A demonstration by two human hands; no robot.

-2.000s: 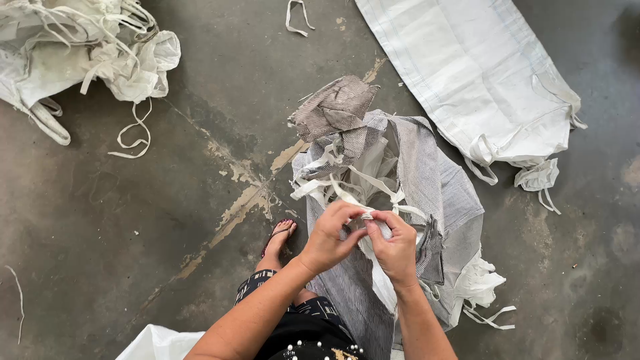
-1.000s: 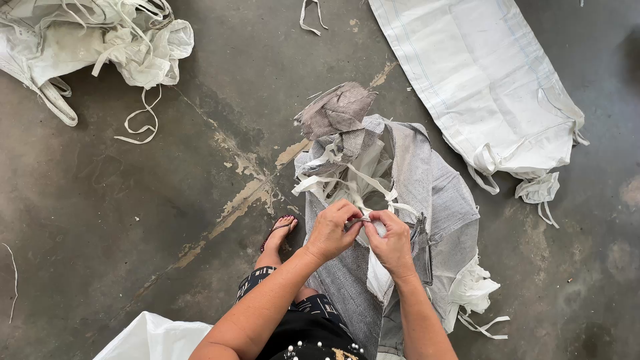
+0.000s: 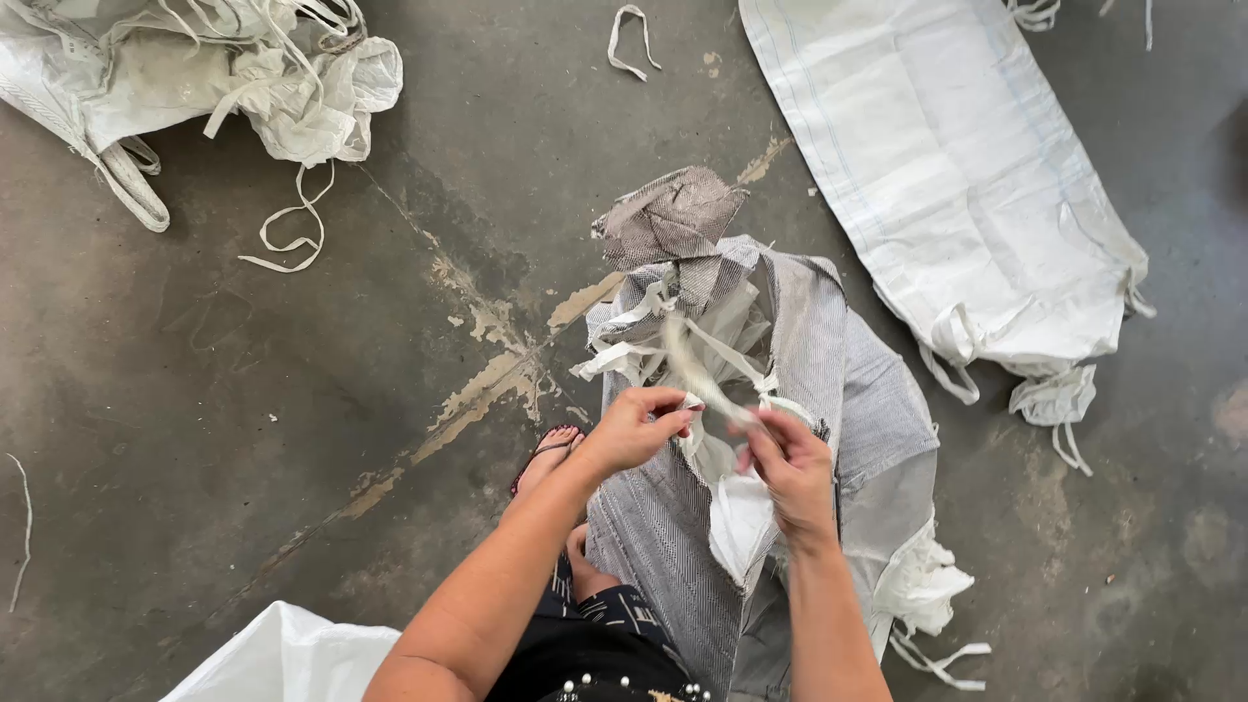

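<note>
A grey woven fabric bag [image 3: 809,322] with white ties and white inner cloth lies bunched before me. Over its opening, my left hand [image 3: 643,426] pinches the end of a white fabric piece between thumb and fingers. My right hand [image 3: 785,463], just to the right, grips a white strap [image 3: 694,370], which is blurred and arcs up toward the knotted ties [image 3: 762,385]. The two hands are apart. A bunched brownish-grey cloth end [image 3: 673,216] sits at the top of the bag. White ruffled cloth [image 3: 921,585] sticks out at its lower right.
A flattened white woven bag [image 3: 946,185] lies at the upper right, and a heap of white bags [image 3: 185,88] with straps at the upper left. Loose white strips [image 3: 614,44] lie on the concrete floor [image 3: 292,390]. White material [image 3: 292,653] is at the lower left. My sandalled foot is beside the grey bag.
My hands, close together at the ties before, have moved apart. A blurred white strap now swings from the right hand.
</note>
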